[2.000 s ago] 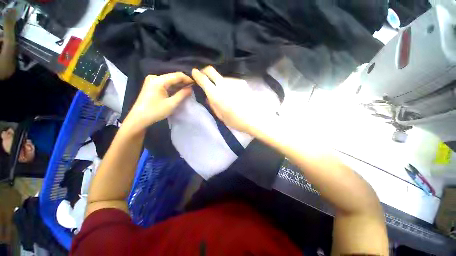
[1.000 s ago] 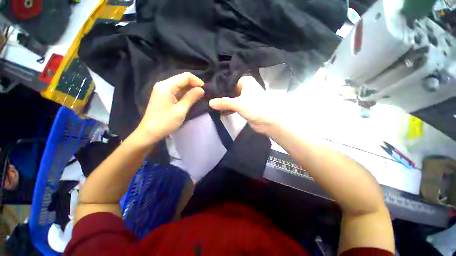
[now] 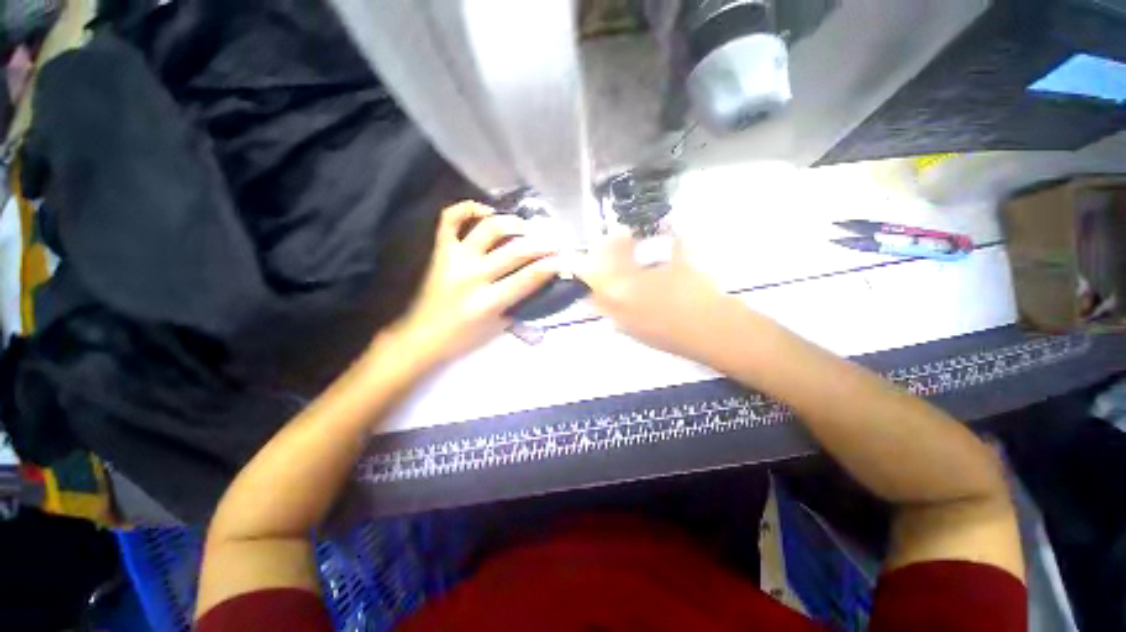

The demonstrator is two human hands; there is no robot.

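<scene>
A small dark garment end [image 3: 550,300] lies on the white table under my fingers, just in front of the needle area. My left hand [image 3: 488,278] presses on it with spread, bent fingers. My right hand [image 3: 636,284] is beside it, fingertips close to the left ones and partly washed out by glare; its hold on the cloth cannot be made out. The sewing machine head [image 3: 494,74] stands over both hands, with small metal parts [image 3: 638,200] behind the fingertips. The large black fabric heap [image 3: 185,210] lies to the left.
A ruler strip [image 3: 580,438] runs along the table's front edge. A red and blue pen-like item [image 3: 908,238] lies right of the needle. A brown cardboard box [image 3: 1068,253] stands far right. A blue basket [image 3: 161,574] shows below the left table edge.
The view has turned towards the machine. Both hands have moved from the black and pale cloth to under the machine head. The black fabric now lies left, and the pale cloth is out of sight.
</scene>
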